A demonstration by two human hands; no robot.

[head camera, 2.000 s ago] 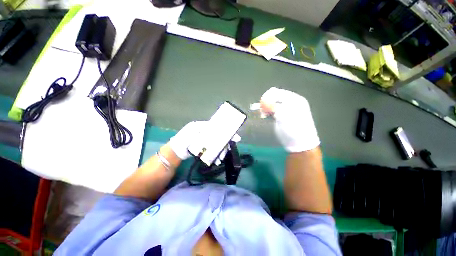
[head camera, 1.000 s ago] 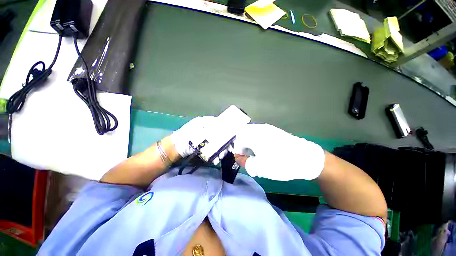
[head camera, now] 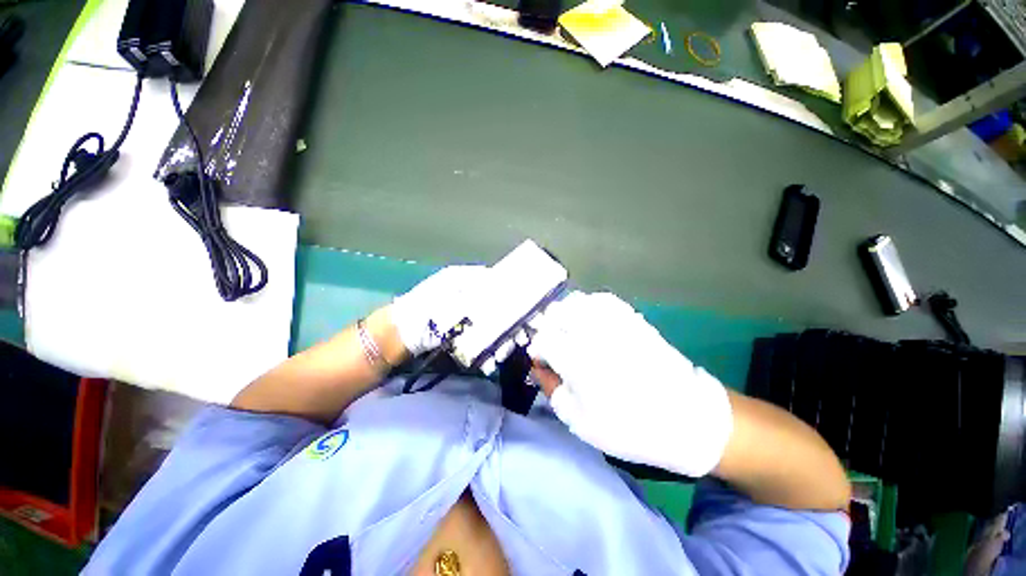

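My left hand (head camera: 444, 313), in a white glove, holds a flat white adapter inner unit (head camera: 515, 295) tilted up to the right. A black cord (head camera: 425, 369) hangs from the unit's lower end. My right hand (head camera: 630, 377), in a white glove with a bare fingertip showing, is at the unit's lower right side. Its fingers touch a black case piece (head camera: 518, 380) held below the unit. The contact between the right fingertips and the pieces is partly hidden by the glove.
Closed adapters (head camera: 164, 39) with tied cords lie on a white sheet (head camera: 146, 293) at left, beside a black strip (head camera: 242, 101). A black case (head camera: 794, 227) and a silver unit (head camera: 889, 275) lie on the belt at right. Black stacked cases (head camera: 889, 416) stand near right. Yellow slips (head camera: 605, 30) lie on the far ledge.
My right hand has come from out over the belt to the unit and lately shifted slightly down. The black case and silver unit at right have moved slightly left against the belt's surroundings.
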